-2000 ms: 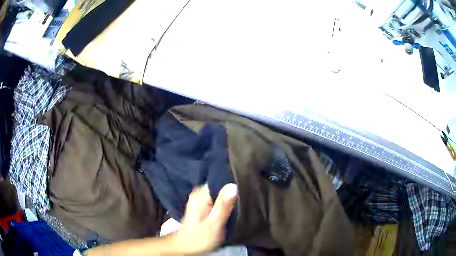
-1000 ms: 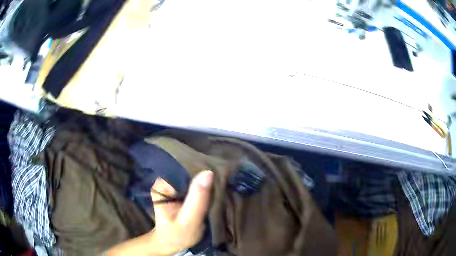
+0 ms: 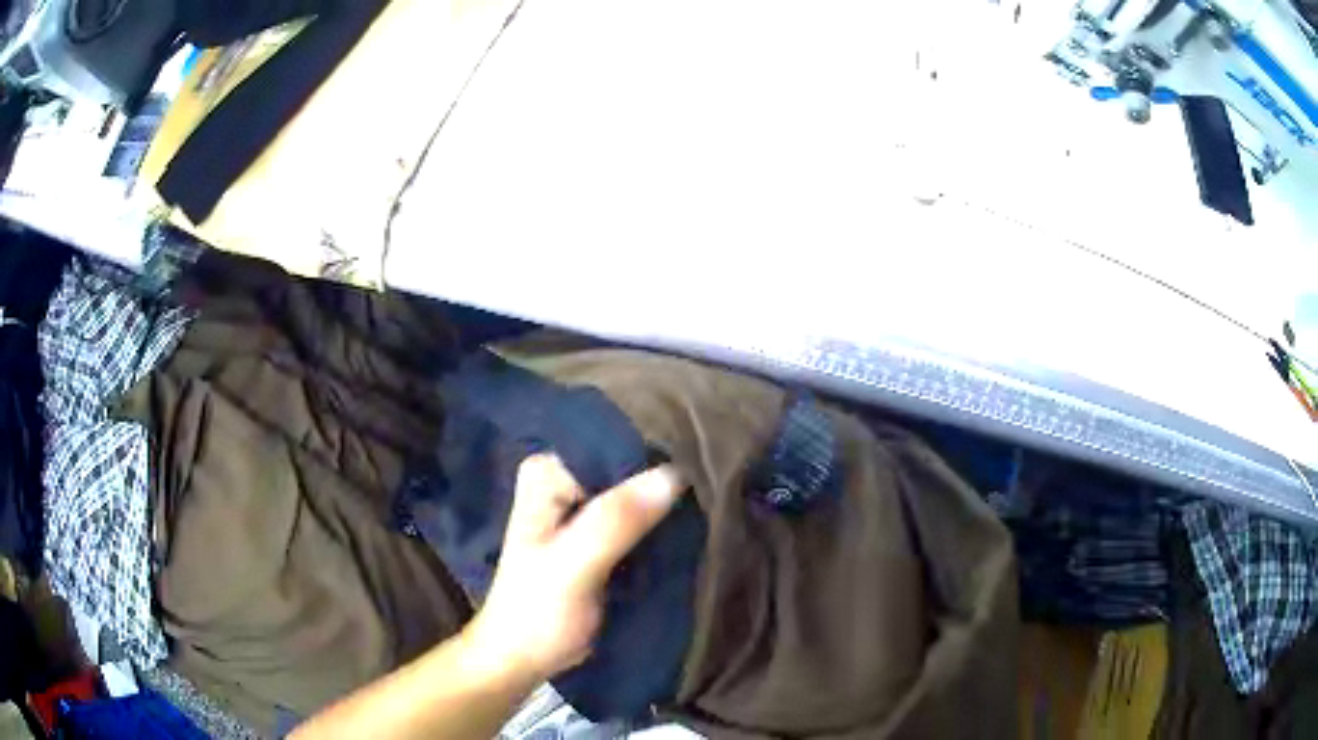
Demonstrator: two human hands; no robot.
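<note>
A brown garment [image 3: 810,607] lies over the lap below the table edge. A wide navy-black band [image 3: 636,636] runs along its left side, curved and folded. My left hand [image 3: 557,557] comes in from the lower left and holds the band, thumb and forefinger on its near face; the other fingers are partly hidden. A small dark patterned patch [image 3: 802,455] shows on the brown cloth to the right of the hand. My right hand is not in view.
The white table [image 3: 694,159] has ruler tape [image 3: 997,405] along its edge. A sewing machine [image 3: 1258,72], black flat object [image 3: 1217,159] and snips [image 3: 1294,383] are at right. A black strip [image 3: 253,130] lies on cardboard at left. Brown cloth [image 3: 275,535] and plaid cloth [image 3: 94,477] hang left.
The view swung and came back. My left hand has moved up along the band, which is now spread in a curve under it, with more of it showing below the hand.
</note>
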